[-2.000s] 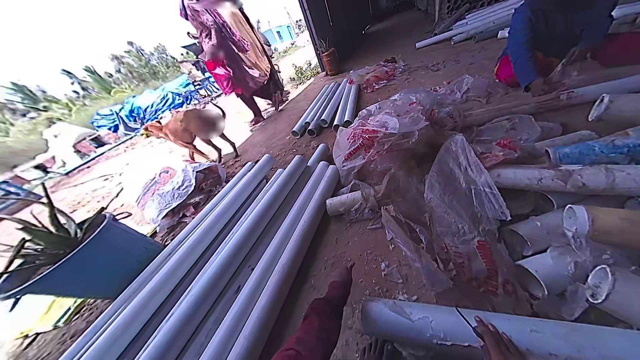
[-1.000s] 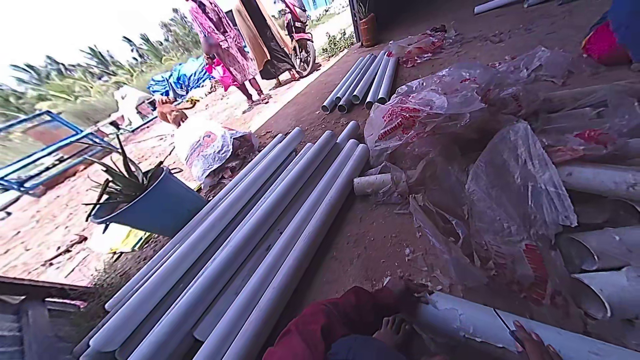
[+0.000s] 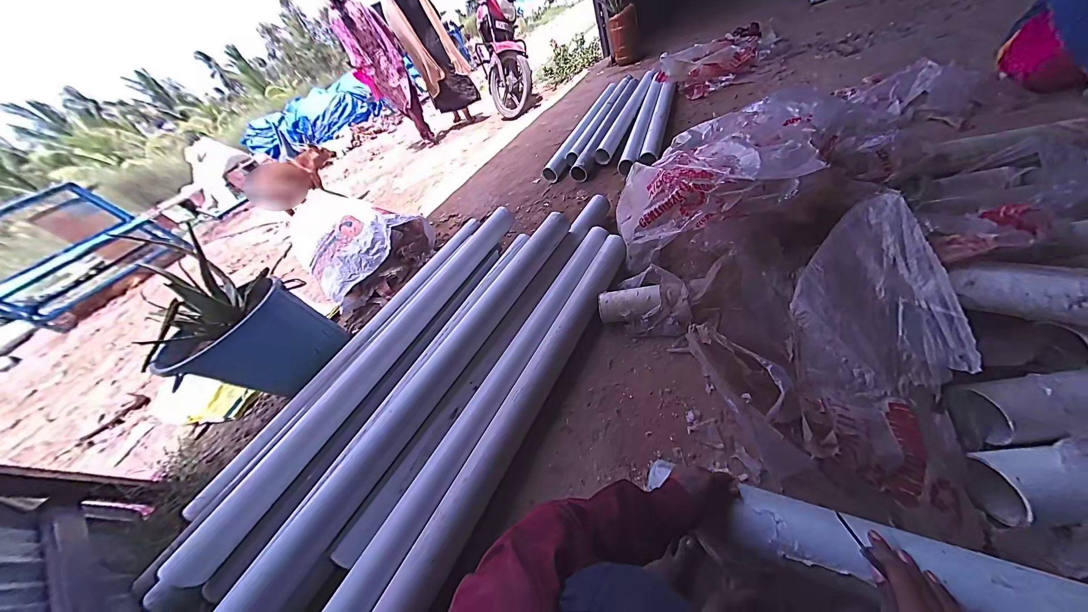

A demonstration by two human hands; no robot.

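Note:
A pale plastic pipe point(image 3: 918, 544) lies across the lower right, with a dark line across it and a flaking surface. My left hand point(image 3: 710, 493), below a dark red sleeve, is closed around the pipe near its left end. My right hand point(image 3: 905, 578) rests on the same pipe near the dark line, its fingers extended; the frame's bottom edge cuts it off. Left of my arm, a stack of long grey-white pipes point(image 3: 459, 408) lies on the ground. A short pale pipe piece point(image 3: 631, 304) sits beyond my left hand, partly wrapped in clear plastic.
Crumpled clear plastic bags point(image 3: 875, 297) spread over the right side, beside more large pipes point(image 3: 1045, 480). Shorter grey pipes point(image 3: 625, 119) lie farther ahead. A blue pot with a plant point(image 3: 263, 340) stands at left. Two people and a motorcycle point(image 3: 507, 68) are in the background.
My left arm, stretched over the ground two seconds ago, has moved right, and its hand is now on the pipe's left end. The view has swung left, bringing the motorcycle into sight.

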